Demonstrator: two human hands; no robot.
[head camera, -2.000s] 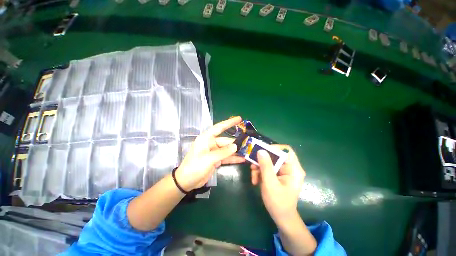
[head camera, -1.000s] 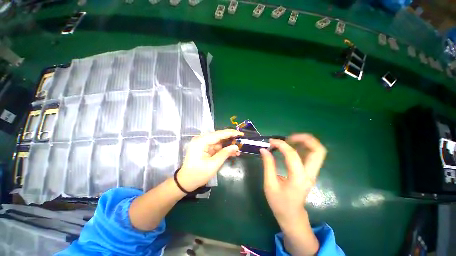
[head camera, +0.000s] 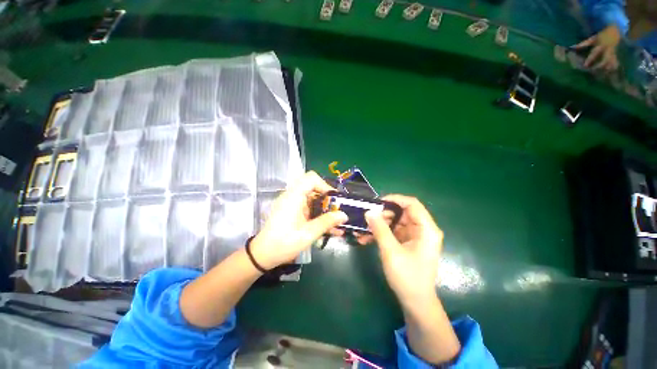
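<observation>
A small LCD module (head camera: 354, 215) with a dark screen and white border lies in a black phone housing (head camera: 391, 212), held between both hands above the bench. My left hand (head camera: 292, 223) grips the left end, thumb on the screen's edge. My right hand (head camera: 409, 243) grips the right end, thumb pressed on the screen. The fingers hide much of the housing. Another LCD module (head camera: 359, 183) with an orange hooked flex cable (head camera: 334, 169) lies on the green bench just beyond the hands.
A translucent foam sheet (head camera: 179, 162) covers a black tray (head camera: 294, 108) on the left. Far right are a framed part (head camera: 524, 88) and a small screen (head camera: 570, 112). A black box (head camera: 609, 216) stands at the right. Another person's hand (head camera: 601, 49) is at upper right.
The screen has tilted down flat into the housing, and my right hand has closed around the housing's right end. Another person's hand has appeared at upper right. Items along the far line have shifted right.
</observation>
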